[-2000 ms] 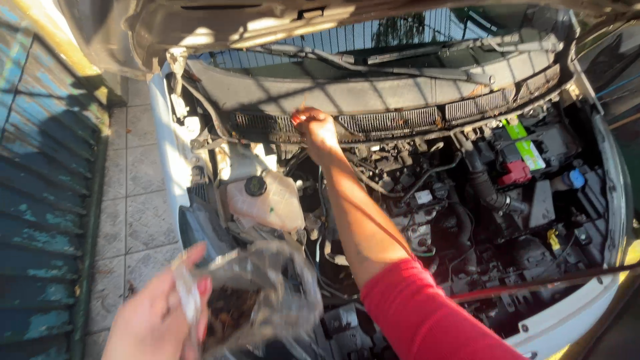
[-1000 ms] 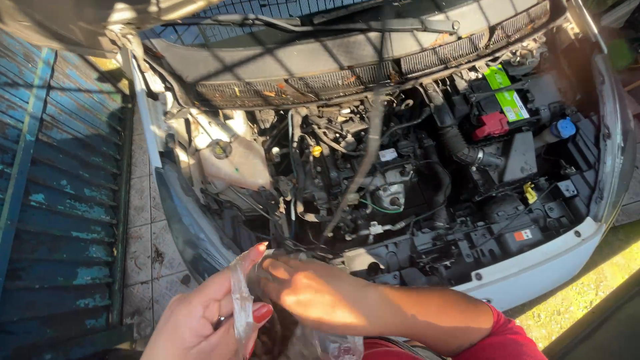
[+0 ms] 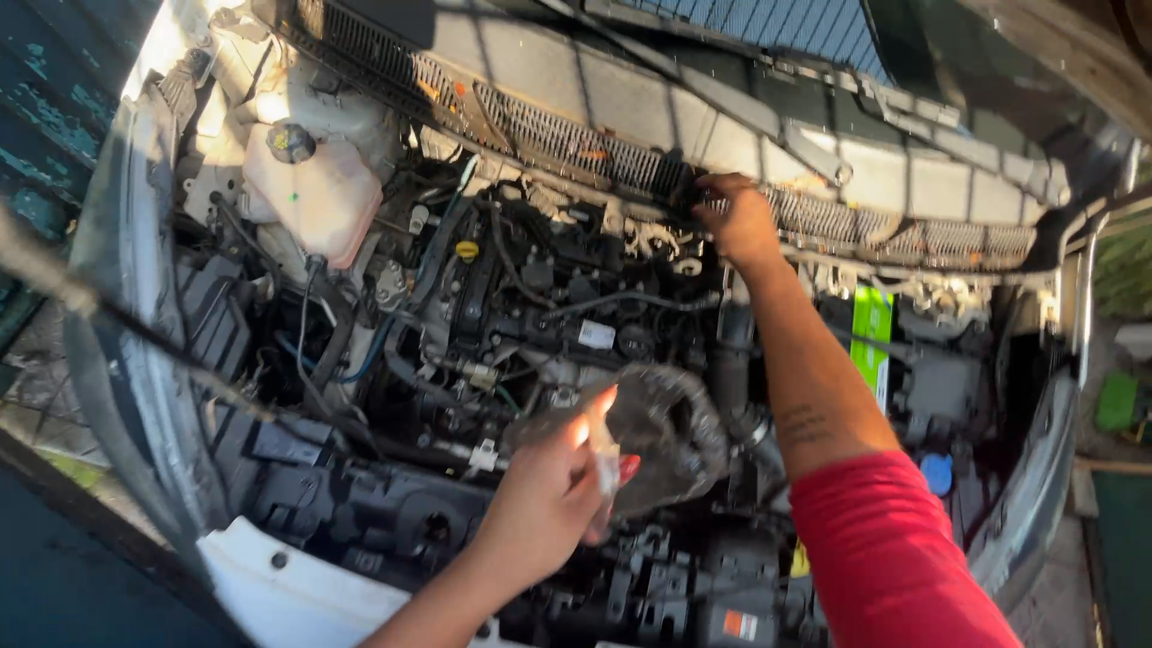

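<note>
My left hand (image 3: 553, 486) grips the rim of a clear plastic bag (image 3: 670, 441) with dark matter in it, above the middle of the engine (image 3: 576, 297). My right hand (image 3: 742, 220) reaches to the slotted cowl grille (image 3: 900, 236) below the windshield, its fingers bent at the grille's edge. Whether the fingertips hold anything cannot be made out. Dry orange-brown leaf bits lie along the grille. Left of the engine sits the pinkish coolant reservoir (image 3: 315, 193) with its black cap on.
Wiper arms (image 3: 720, 99) cross above the grille. The raised hood (image 3: 1071, 54) hangs at the upper right, and its prop rod (image 3: 135, 319) slants across the left. A battery with a green label (image 3: 870, 342) and a blue cap (image 3: 937, 472) are at the right.
My right hand has gone from the bag beside my left hand up to the cowl grille. Two seconds ago it was also at the grille. My left hand still holds the bag.
</note>
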